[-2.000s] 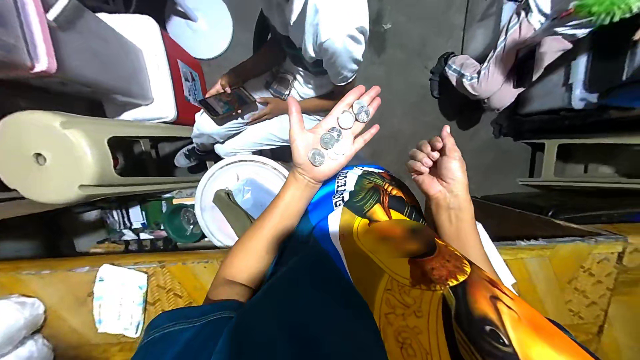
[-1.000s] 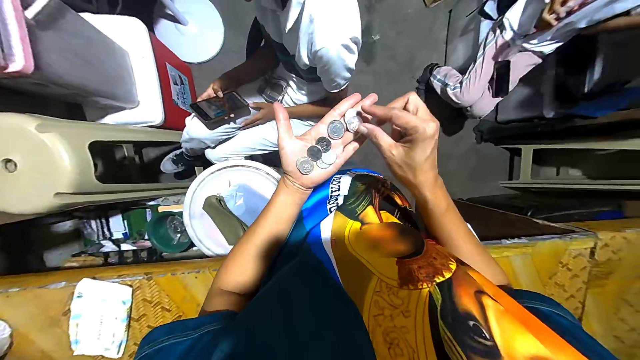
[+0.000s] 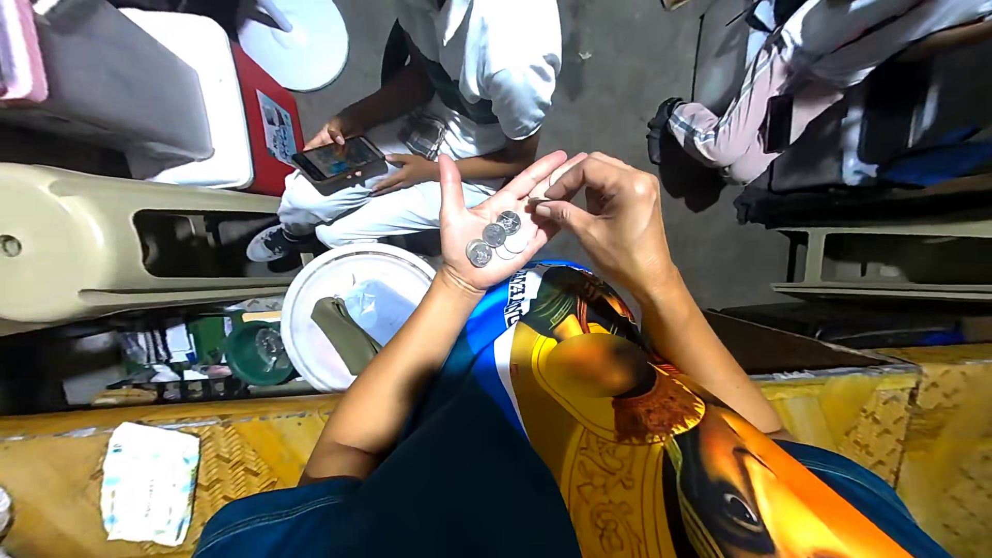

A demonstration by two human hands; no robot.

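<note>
My left hand (image 3: pixel 484 232) lies palm up with its fingers spread, and several silver coins (image 3: pixel 494 234) rest on its palm. The thumb and index finger of my right hand (image 3: pixel 612 213) pinch a coin (image 3: pixel 536 201) seen nearly edge-on, just over the left fingers. The right hand partly hides those fingertips. Both hands are above the lap, in front of a colourful printed shirt (image 3: pixel 597 457).
A seated person (image 3: pixel 511 70) across from me holds a phone (image 3: pixel 339 160). Left are a round white lid or tub (image 3: pixel 298 341), a beige plastic stool (image 3: pixel 70 240) and a red cooler (image 3: pixel 267 116). Another person's legs (image 3: pixel 713 136) show at upper right.
My right hand, apart from the left two seconds ago, has come over to the left fingers and now pinches a coin. The coins on the left palm have shifted.
</note>
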